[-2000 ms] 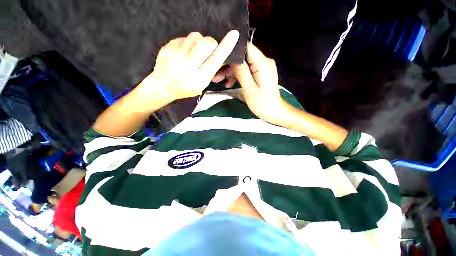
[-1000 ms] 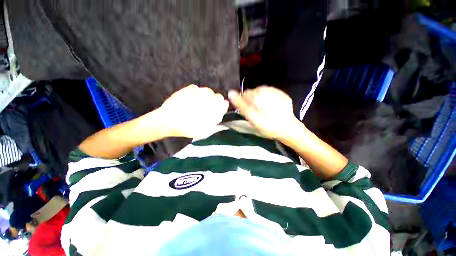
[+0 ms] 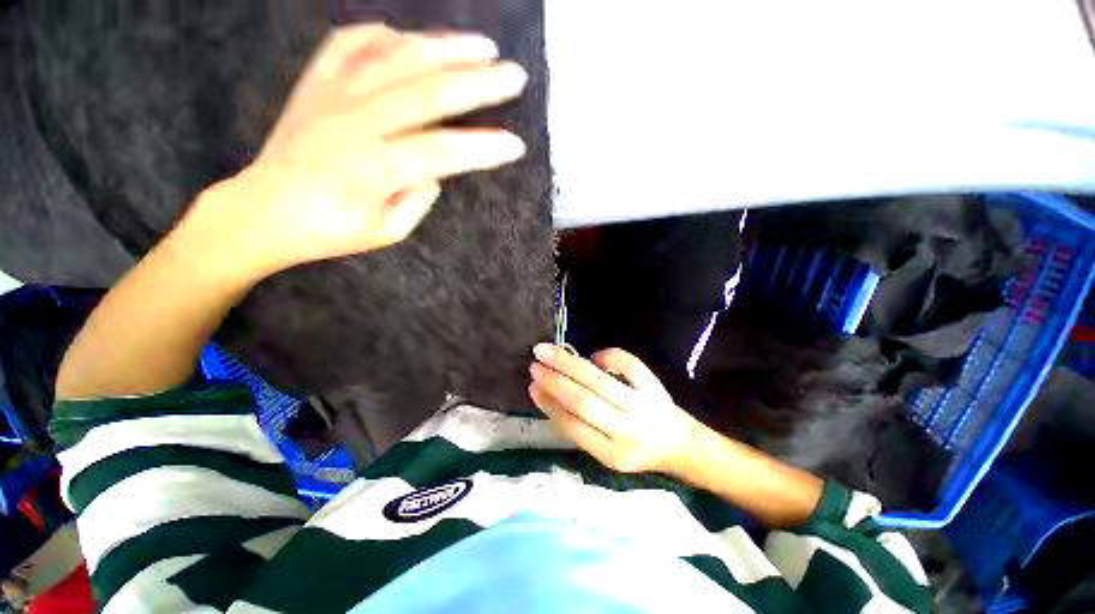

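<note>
A large dark grey-brown fabric panel [image 3: 408, 312] hangs over the front edge of the white table and down towards my lap. Its straight raw edge runs down the middle of the view, with loose thread ends near its lower part. My left hand [image 3: 372, 144] lies over the upper part of the panel with fingers apart, pointing right. My right hand [image 3: 618, 414] is lower, at my lap, with its fingertips at the panel's edge, pinching it. The fingers' undersides are hidden.
The white table [image 3: 817, 108] fills the upper right. A blue basket [image 3: 979, 438] with dark cloth pieces stands at the right below it. Another blue basket [image 3: 270, 402] is partly under the panel at the left. Dark trousers with a white stripe [image 3: 718, 312] show below the table.
The view has tilted up and the white table has come in. My left hand has moved up and left and opened over the panel; my right hand stays low at the edge.
</note>
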